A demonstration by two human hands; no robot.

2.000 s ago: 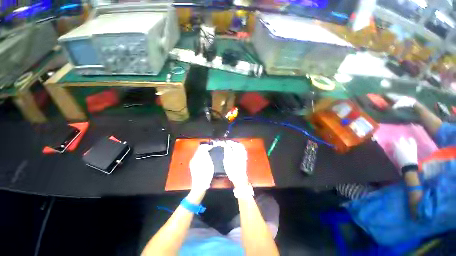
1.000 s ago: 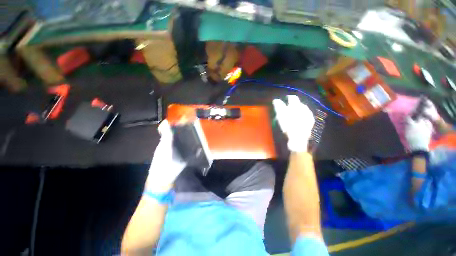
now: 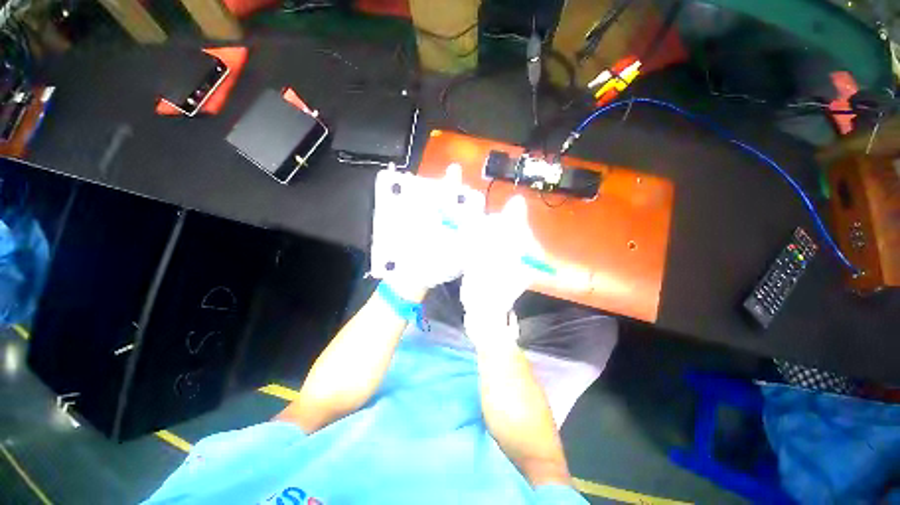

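My left hand [image 3: 444,264], in a white glove, holds a pale, washed-out panel [image 3: 410,222] with dark round spots near its corners, over the left front of the orange-red fixture board [image 3: 612,247]. Whether it is the underside of a set-top box I cannot tell. My right hand [image 3: 493,271], gloved, is close beside the panel. It holds a green pen [image 3: 538,264], whose end sticks out to the right. Glare blurs the fingers of both hands. Black connector blocks [image 3: 541,175] are at the fixture's far edge, with no box plugged in.
Black boxes lie at the left [image 3: 276,135] and beside the fixture [image 3: 377,135]; another black item [image 3: 197,87] lies on an orange-red pad. A blue cable [image 3: 735,143] runs right to an orange box [image 3: 868,222]. A remote control [image 3: 782,278] lies at the right. AV plugs [image 3: 616,81] are behind.
The hands have come together. The left hand now shows a pale spotted face instead of the black box side. The right hand has moved left and holds the green pen. The view has shifted left and down.
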